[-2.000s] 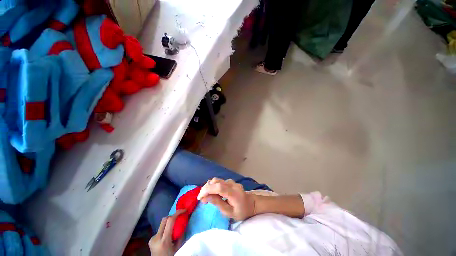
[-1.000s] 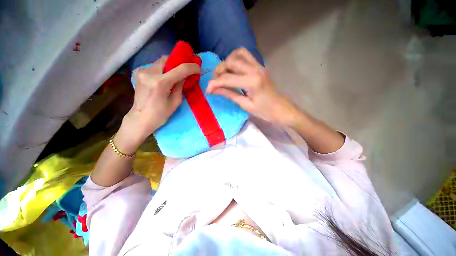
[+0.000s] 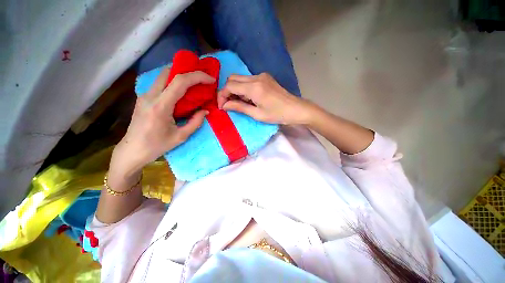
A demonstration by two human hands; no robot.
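A light-blue plush gift-box piece lies on my lap, with a flat red ribbon band running across it. A puffy red plush bow sits on its upper part, over the band. My left hand holds the bow, fingers over its top and thumb at its lower edge beside the band. My right hand is at the bow's right edge, fingertips pinched together close to the band. A needle or thread at these fingertips is too small to make out.
The white cloth-covered table is at the upper left, with a small red scrap on it. A shiny yellow bag with blue and red pieces is at the lower left. A yellow plastic crate and a white box are at the right.
The view has tilted down from the table to the lap. Since one second ago, my right fingertips have moved in to the bow's edge, and my left hand has shifted lower on the bow.
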